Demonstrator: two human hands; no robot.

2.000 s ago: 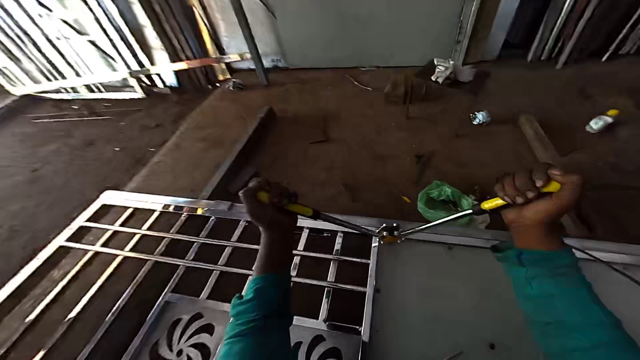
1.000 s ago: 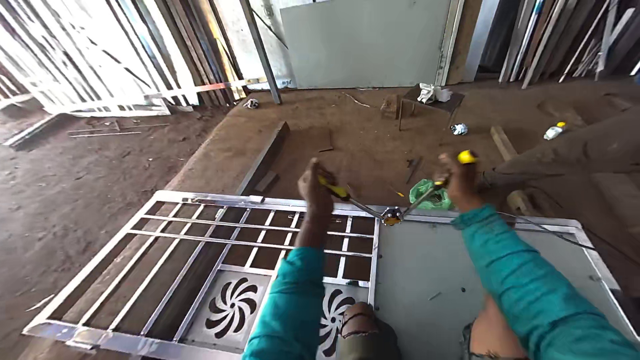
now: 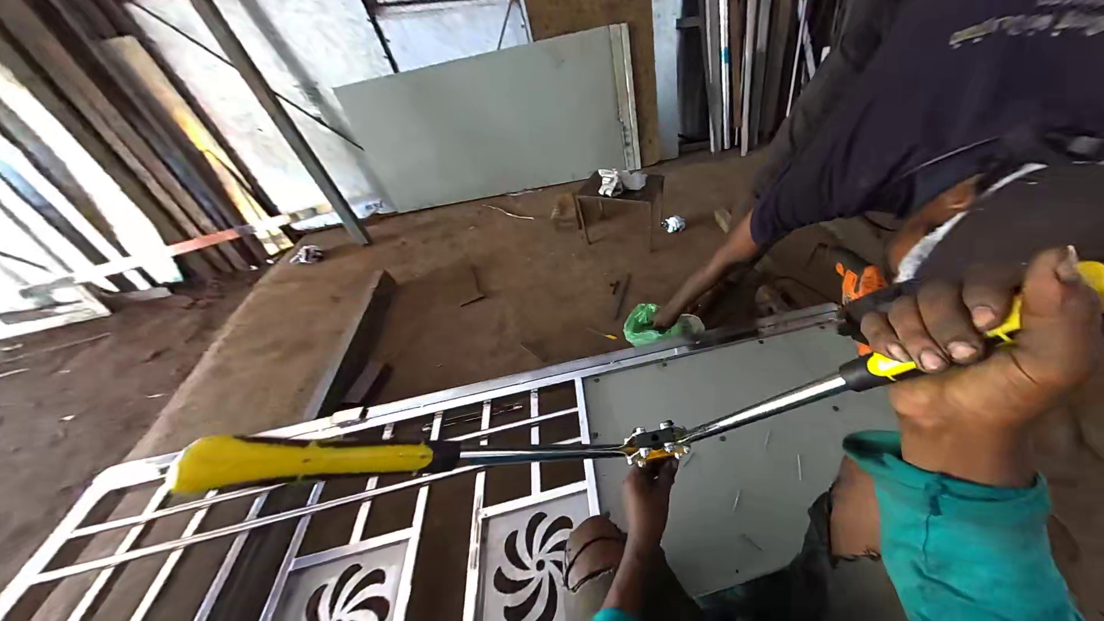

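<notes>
A long-armed hand riveter (image 3: 535, 444) with yellow-and-black grips is spread wide above a white metal gate frame (image 3: 582, 431). Around its right grip my right hand (image 3: 983, 345) is closed. My left hand (image 3: 651, 496) is at the tool's head, fingers touching its underside; the left grip hangs in the air with no hand on it. Under the tool the gate has an open grid at left, panels with swirl cutouts (image 3: 539, 565) below it and a flat grey sheet (image 3: 716, 440) at right. Some thin pins lie on the sheet.
A co-worker (image 3: 862, 138) bends in from the right, a hand in a green plastic bag (image 3: 642, 326) beyond the gate. Near them is an orange power tool (image 3: 861, 280). A small metal stool (image 3: 619, 194) and a leaning grey panel (image 3: 492, 116) stand farther back.
My left hand has let go of the left grip and moved to the tool's head. The riveter's arms have spread wider. A co-worker has come into view at right, reaching to the green bag.
</notes>
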